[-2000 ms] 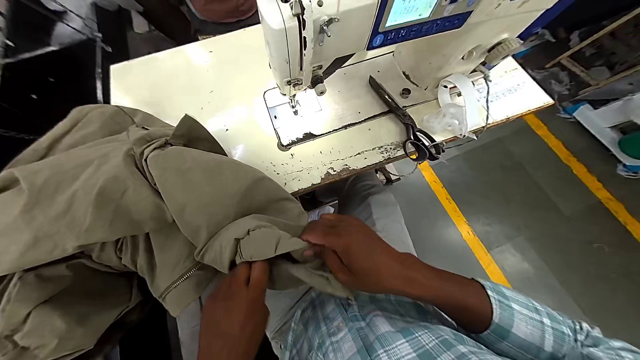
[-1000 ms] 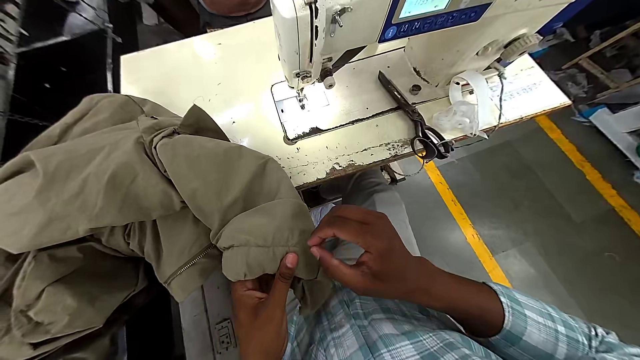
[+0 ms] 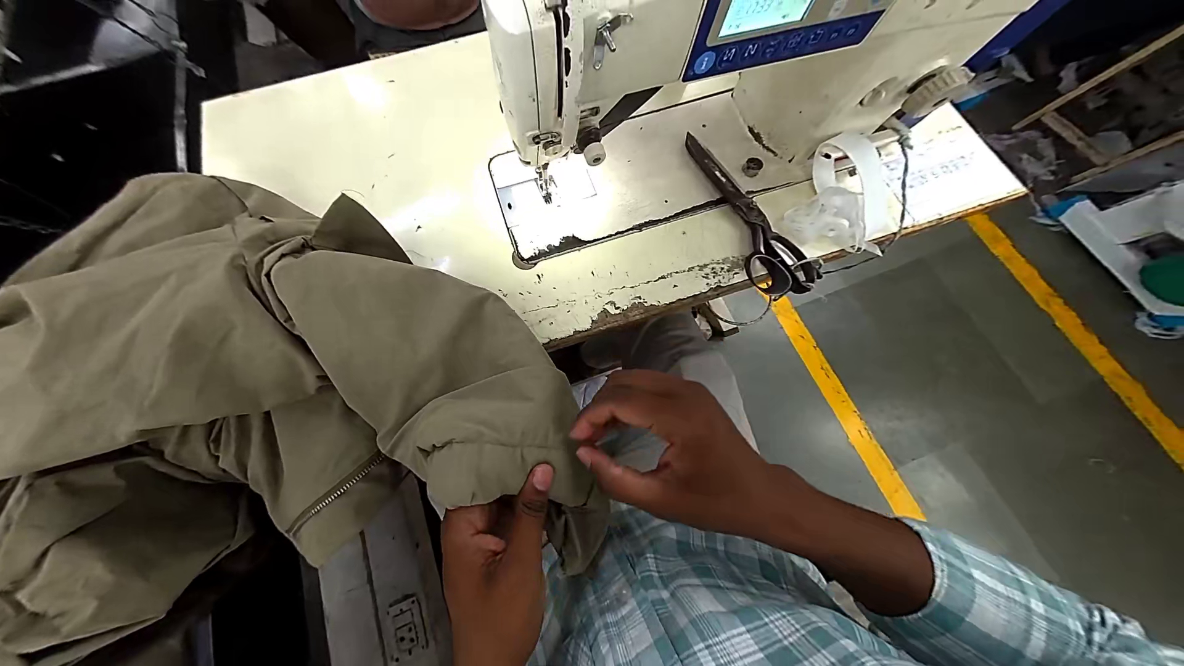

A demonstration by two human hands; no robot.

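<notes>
An olive-green garment (image 3: 407, 324) with a metal zipper (image 3: 338, 490) spreads over the left side of the sewing table and down onto my lap. My left hand (image 3: 504, 546) grips its stitched edge, thumb on top and fingers underneath the cloth. Just right of that edge, my right hand (image 3: 675, 453) has its thumb and index fingertip slightly apart; whether a thread lies between them cannot be made out. Beyond the hands stands a white sewing machine (image 3: 638, 46), its needle and presser foot (image 3: 546, 185) above the bare needle plate.
Dark metal scissors (image 3: 740, 208) lie on the table (image 3: 314, 120) right of the needle plate, handles at the front edge. Beside them are a roll of white tape (image 3: 860, 176) and crumpled clear plastic (image 3: 823, 222). A white tray (image 3: 1119, 240) is at the far right, beyond yellow floor lines.
Two seconds ago both hands were bunching the cloth together. The stitched edge now lies spread over my left hand, and my right hand has come off the cloth.
</notes>
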